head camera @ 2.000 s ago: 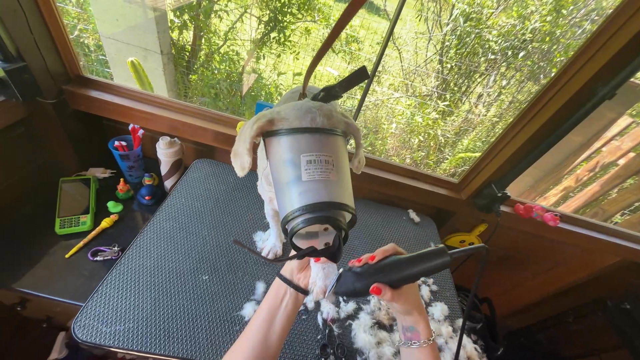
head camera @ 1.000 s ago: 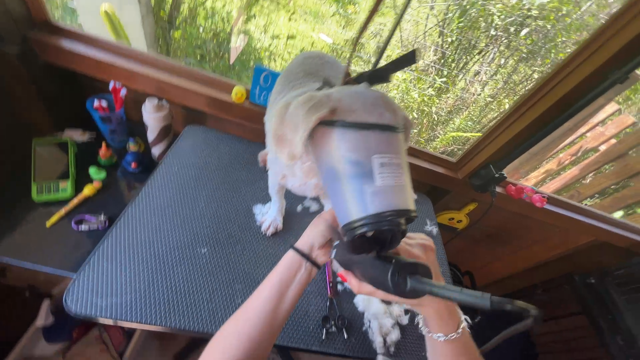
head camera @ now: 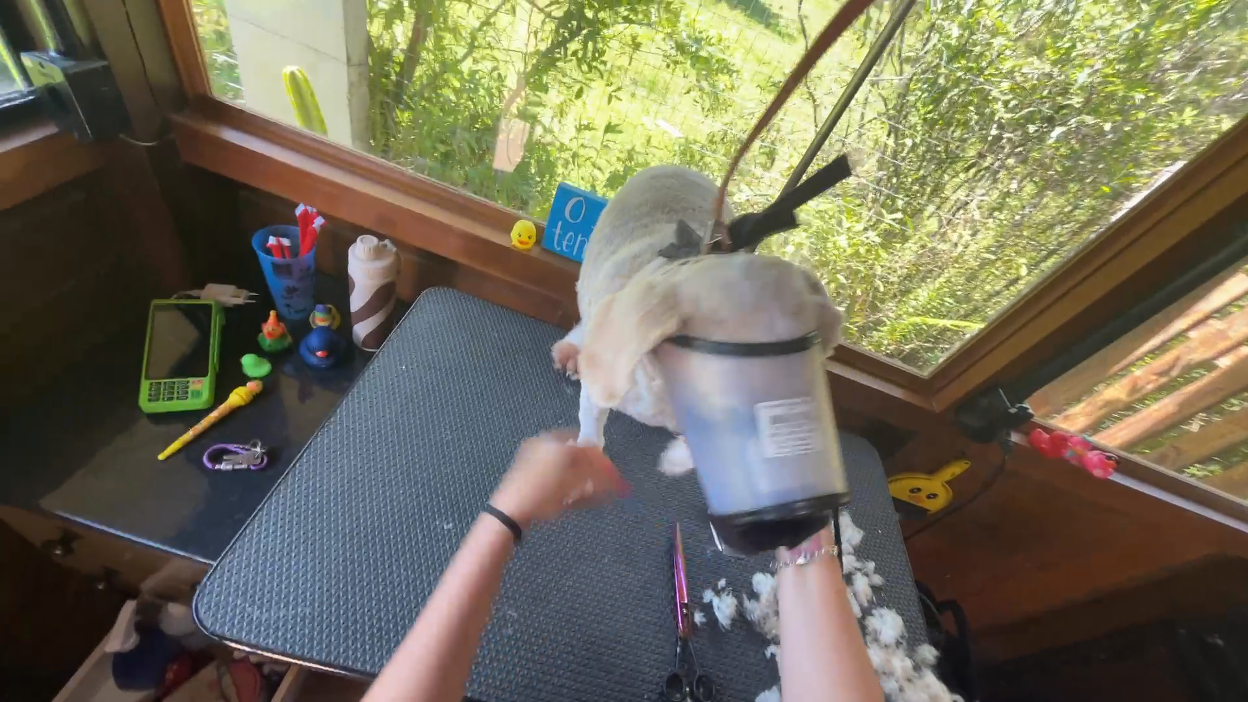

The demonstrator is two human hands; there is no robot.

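A light-coated dog (head camera: 651,219) stands on the black textured grooming table (head camera: 390,487), with a clear plastic muzzle (head camera: 751,429) with black rims over its face. My left hand (head camera: 561,478), blurred, is closed around the lower part of one front leg (head camera: 592,417), left of the muzzle; the paw is hidden. Only a bit of my right hand (head camera: 821,539) shows below the muzzle's black end; its fingers are hidden, so what it holds cannot be told. Between my forearms lie scissors (head camera: 681,595) with purplish blades. No clipper is visible.
Cut white fur (head camera: 882,629) lies at the table's right side. A brown strap (head camera: 795,78) rises from the dog's neck beside a metal rod. The left counter (head camera: 117,487) holds a green card terminal (head camera: 180,356), a blue cup (head camera: 288,278), a bottle (head camera: 372,292) and rubber ducks.
My left hand has moved left, away from the muzzle's end. The clipper, seen in my right hand earlier, is out of sight. The dog's body shows more behind its head than two seconds ago.
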